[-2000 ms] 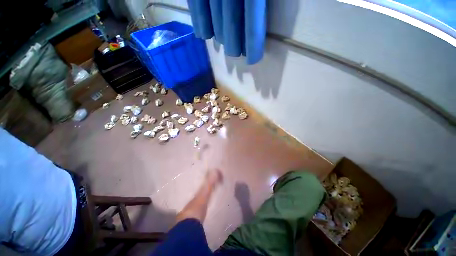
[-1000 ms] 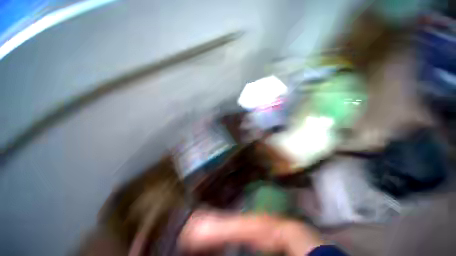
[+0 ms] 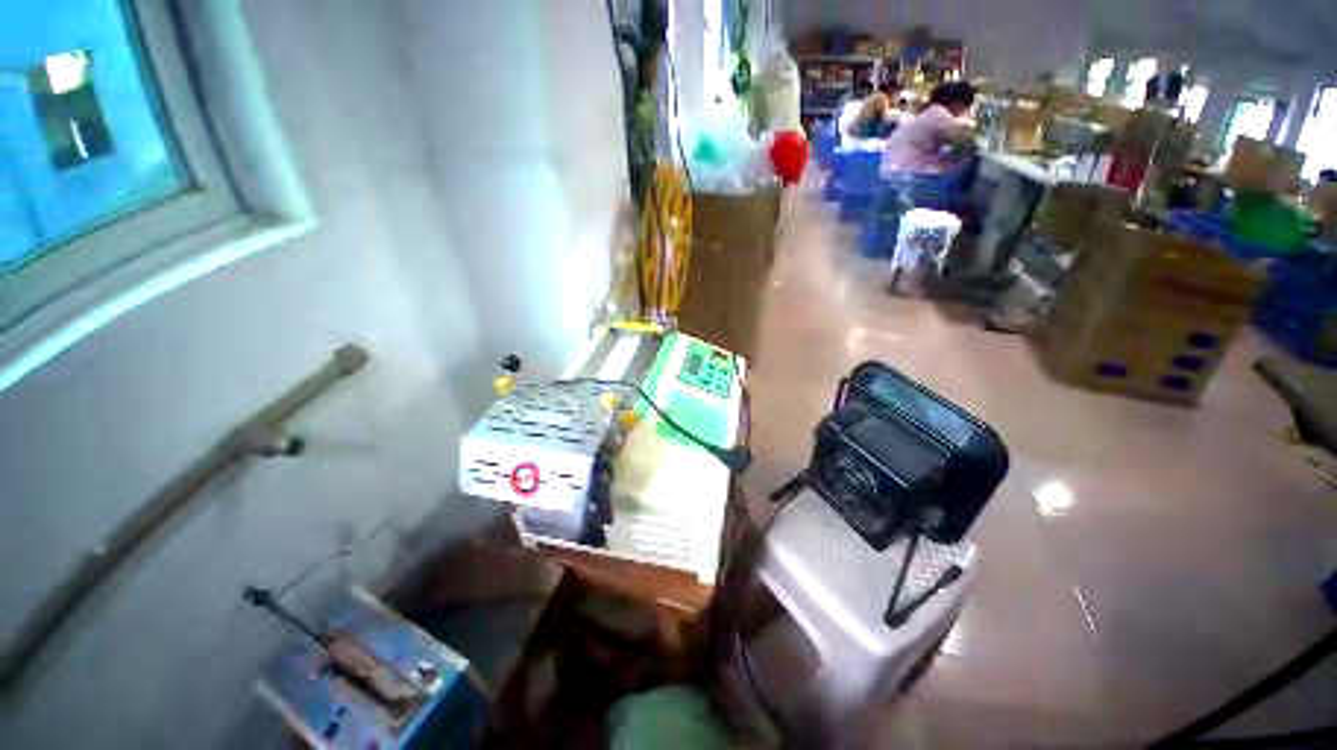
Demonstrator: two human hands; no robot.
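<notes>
Neither of my hands is in the picture. A small blue machine (image 3: 367, 667) with a worn metal top and a dark rod stands at the lower left beside the wall. A cream and green cutting machine (image 3: 653, 484) with a slotted silver guard and a red round sign stands near the middle on a brown wooden stand. A black cable hangs over it. My green-clad knee (image 3: 667, 721) shows at the bottom edge.
A black square unit (image 3: 909, 454) stands on a pale plastic stool (image 3: 865, 586) to the right. Behind are stacked cartons (image 3: 1144, 315), seated people (image 3: 931, 139), blue crates and a red item. A pipe (image 3: 191, 484) runs along the left wall below a window.
The view has swung away from the floor bundles, blue tub and open carton to the machines and the workshop. The hand seen earlier is out of the picture.
</notes>
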